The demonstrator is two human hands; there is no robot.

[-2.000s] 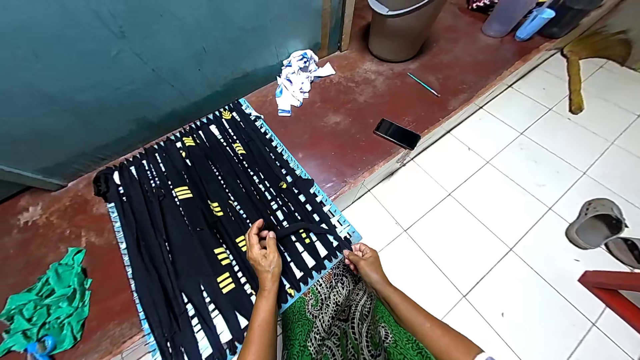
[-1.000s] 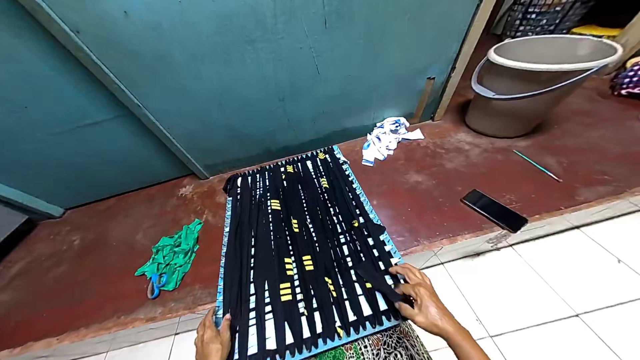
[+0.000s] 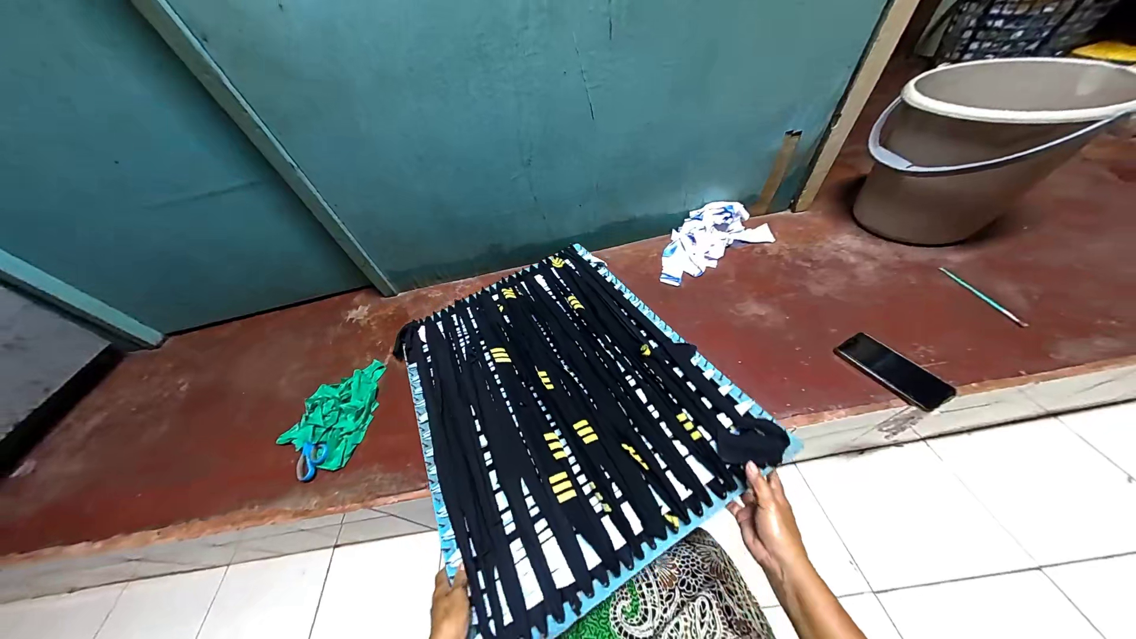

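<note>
A flat, light-blue notched board (image 3: 429, 453) is strung with black fabric strips (image 3: 497, 399) bearing yellow marks, over white ones. It lies tilted from the red ledge toward the patterned cloth on my lap. My left hand (image 3: 451, 605) grips its near left corner; the fingers behind the board are hidden. My right hand (image 3: 770, 524) holds the near right edge, thumb on top, beside a bunched end of black strip (image 3: 753, 442).
On the red ledge (image 3: 222, 373) lie green cloth strips (image 3: 342, 413), blue-handled scissors (image 3: 308, 461), white-and-blue cloth scraps (image 3: 706, 240), a smartphone (image 3: 895, 371) and a green pencil-like stick (image 3: 983, 296). A grey-brown bucket (image 3: 941, 169) stands at right, by a teal wall (image 3: 497, 133).
My hands have gone from handling a black strip over the near part of the board to holding its near left and right corners. The view has shifted left.
</note>
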